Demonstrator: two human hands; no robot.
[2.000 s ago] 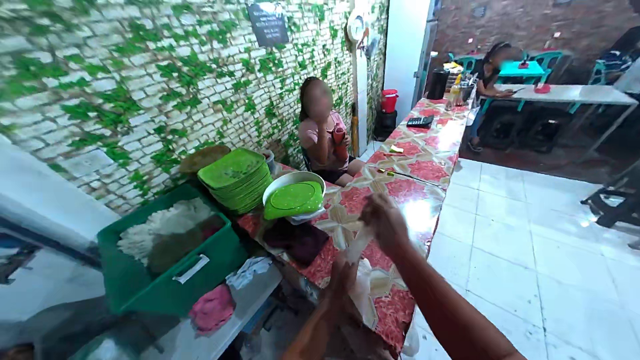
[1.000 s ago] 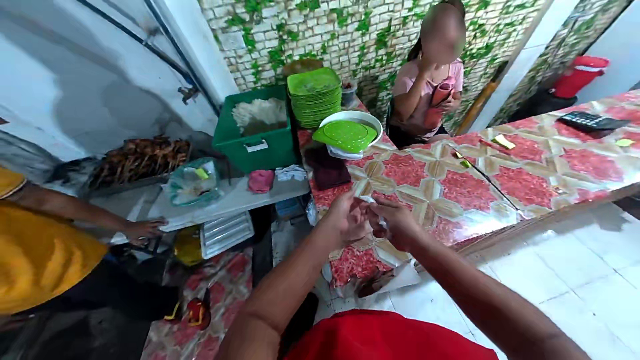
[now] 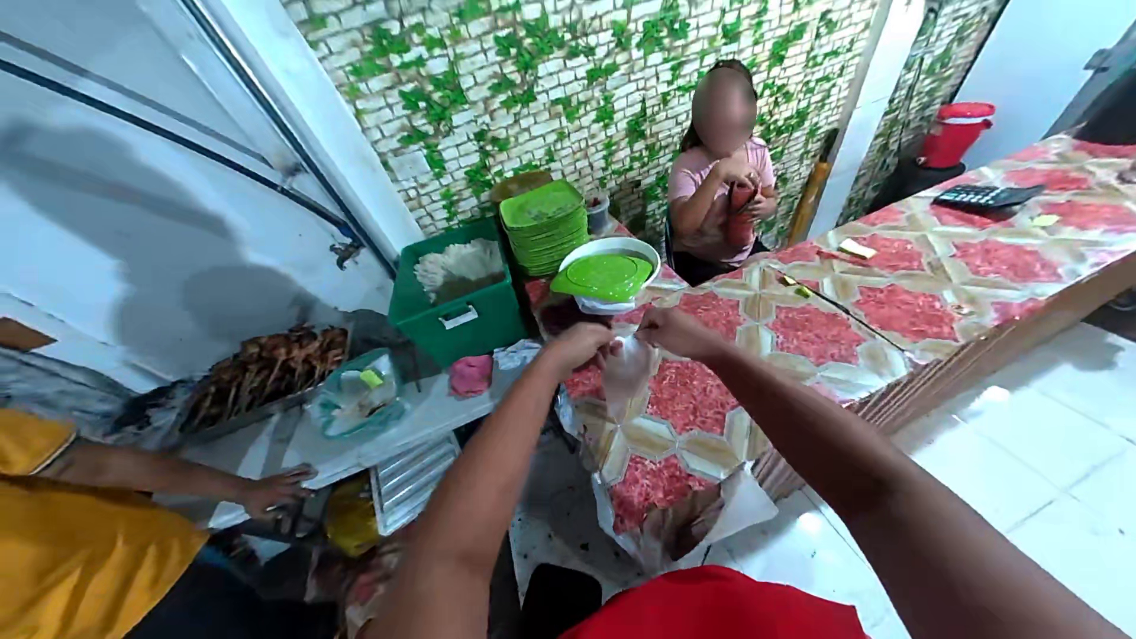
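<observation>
A thin clear plastic bag [image 3: 627, 377] hangs between my two hands over the near end of the patterned table [image 3: 701, 390]. My left hand [image 3: 581, 348] pinches its left side, and my right hand [image 3: 667, 332] grips its upper right edge. Just beyond them a bright green plastic plate [image 3: 603, 277] rests on a round white container [image 3: 655, 257]. Dark cloth [image 3: 561, 316] lies left of that container. Behind it rises a stack of green plates [image 3: 543, 232].
A green bin [image 3: 470, 324] with pale contents stands left. Roasted meat [image 3: 266, 364], a bagged basin [image 3: 359, 399] and a pink cloth [image 3: 470, 375] are on the side counter. A co-worker's hand [image 3: 275, 493] is there. A seated person [image 3: 723, 195] is behind the table; a calculator [image 3: 987, 197] lies right.
My hands have moved apart, and the plastic now hangs spread between them. The seated person's raised hand has come down to the red item. The view has swung left since the oldest frame.
</observation>
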